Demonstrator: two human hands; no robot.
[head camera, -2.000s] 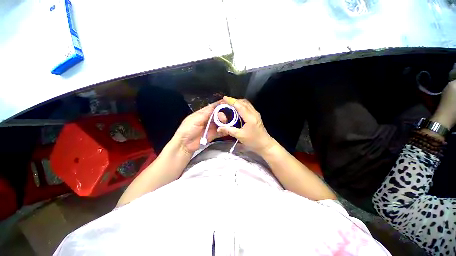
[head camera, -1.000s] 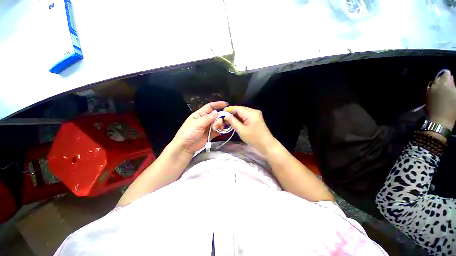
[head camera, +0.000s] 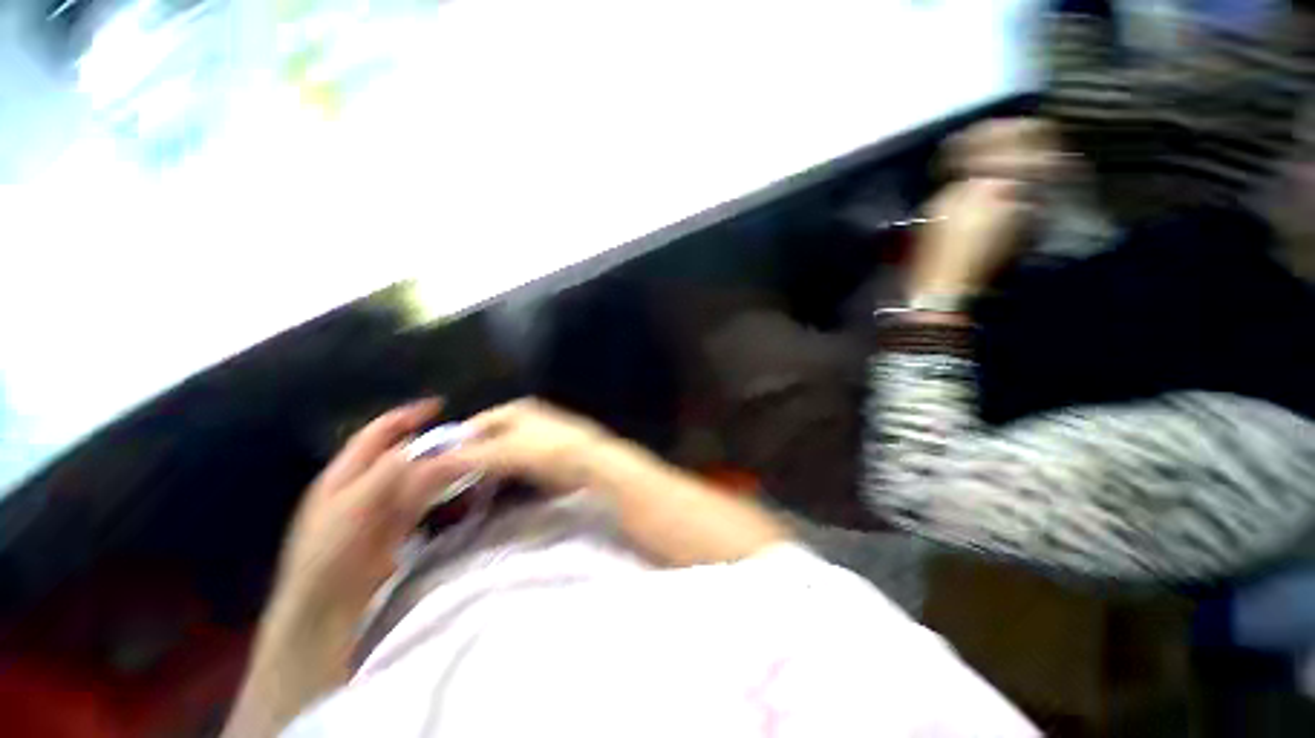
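Observation:
A small ring of white cable (head camera: 440, 441) is held above the lap, in front of the bench edge. The frame is blurred, so its plugs cannot be made out. My left hand (head camera: 361, 498) holds the ring from the left, fingers pointing up. My right hand (head camera: 537, 444) holds it from the right with the fingers reaching over to the ring. The fingers hide part of the cable.
The white bench (head camera: 577, 130) crosses the view ahead, with a yellow-green patch (head camera: 411, 301) at its edge and blurred shiny items at upper left. A neighbour's arm in a spotted sleeve (head camera: 1096, 483) is at right. Something red (head camera: 116, 670) lies lower left.
The view has swung to the right, so the neighbour shows more fully and the blue-and-white box is out of view. Both hands still hold the cable ring.

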